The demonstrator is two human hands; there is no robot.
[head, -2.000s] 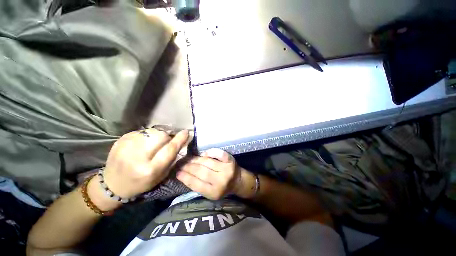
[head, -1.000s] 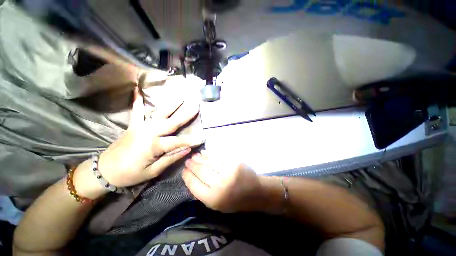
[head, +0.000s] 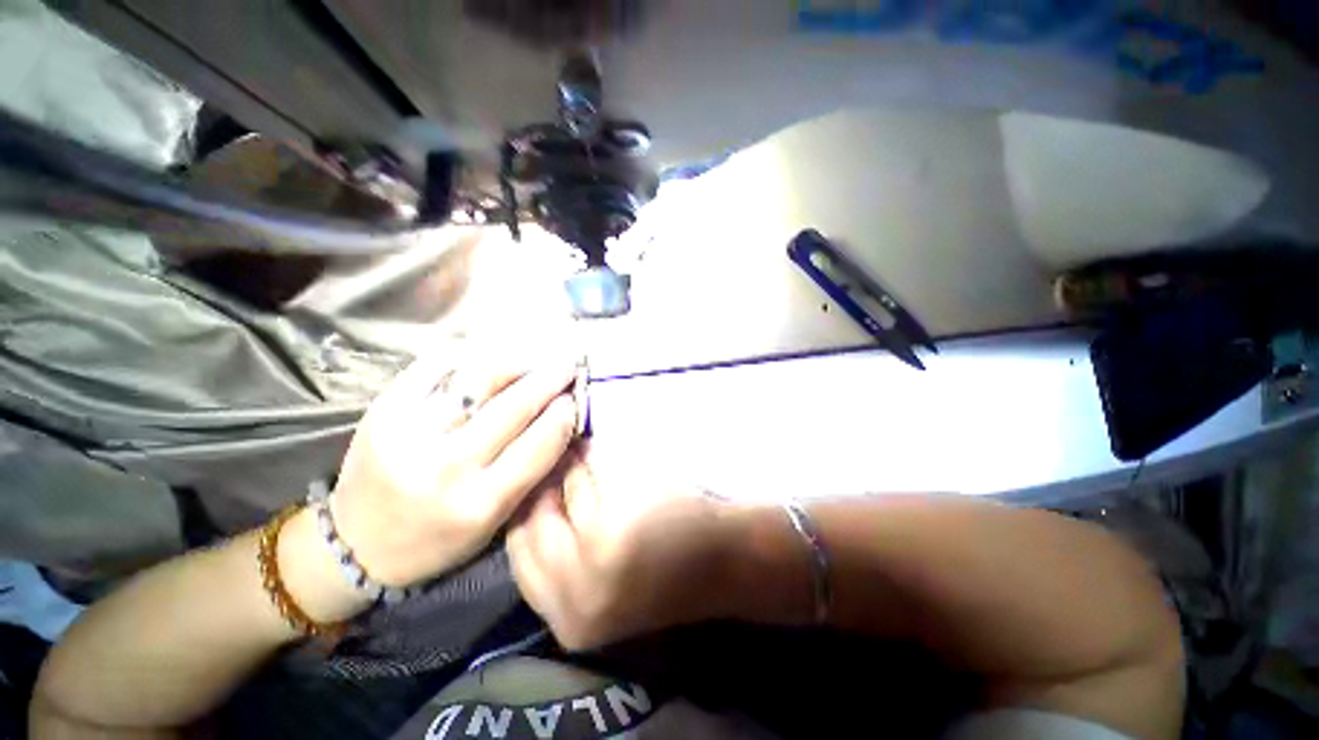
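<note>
The shiny grey-olive shell fabric (head: pixel 203 362) lies in folds at the left and runs under my left hand to the bright needle area. My left hand (head: pixel 456 448) lies on the fabric edge, fingers pointing at the machine. My right hand (head: pixel 608 557) is just below it, thumb and fingers closed at the fabric's edge near my left fingertips. A dark fine-patterned cloth (head: pixel 434 622) hangs below my hands. The tension assembly with its pale blue knob (head: pixel 598 294) is just above my fingers. The presser foot and needle are lost in the glare.
The machine head (head: pixel 694 58) spans the top. Dark snips (head: pixel 864 299) lie on the machine bed (head: pixel 897 203) at the right. A black flat object (head: pixel 1175 383) lies at the table's right end. More dark fabric shows below the table at right.
The machine head has come into view since the first frame. My left fingers, spread on the fabric a second ago, are now closer together at its edge. My right forearm lies flatter across the table front.
</note>
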